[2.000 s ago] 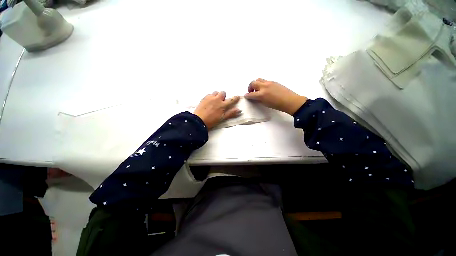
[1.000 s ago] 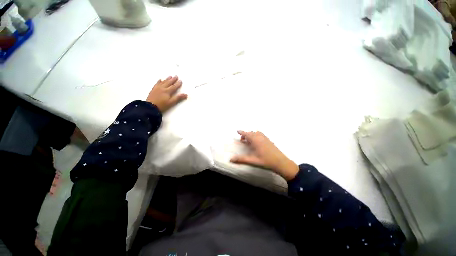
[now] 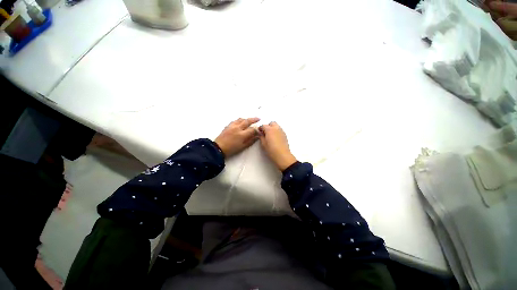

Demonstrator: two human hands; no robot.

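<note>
A white cloth panel (image 3: 249,181) lies on the white table and hangs over its near edge; its outline is hard to tell from the table. My left hand (image 3: 238,137) lies on the cloth with the palm down. My right hand (image 3: 274,141) is just beside it, its fingertips bent down onto the cloth. The fingertips of both hands nearly touch. Whether my right fingers pinch the cloth cannot be told.
Layered pale cut panels (image 3: 453,187) lie at the right, with a cream piece (image 3: 490,173) on top. White bundles (image 3: 470,62) lie far right, a whitish container (image 3: 157,12) at the rear left, a blue tray (image 3: 39,33) far left. Another person's hand (image 3: 503,8) shows top right.
My hands were apart on the cloth a second ago and have come together near the middle. The cloth now hangs flatter at the near edge. The view has shifted slightly.
</note>
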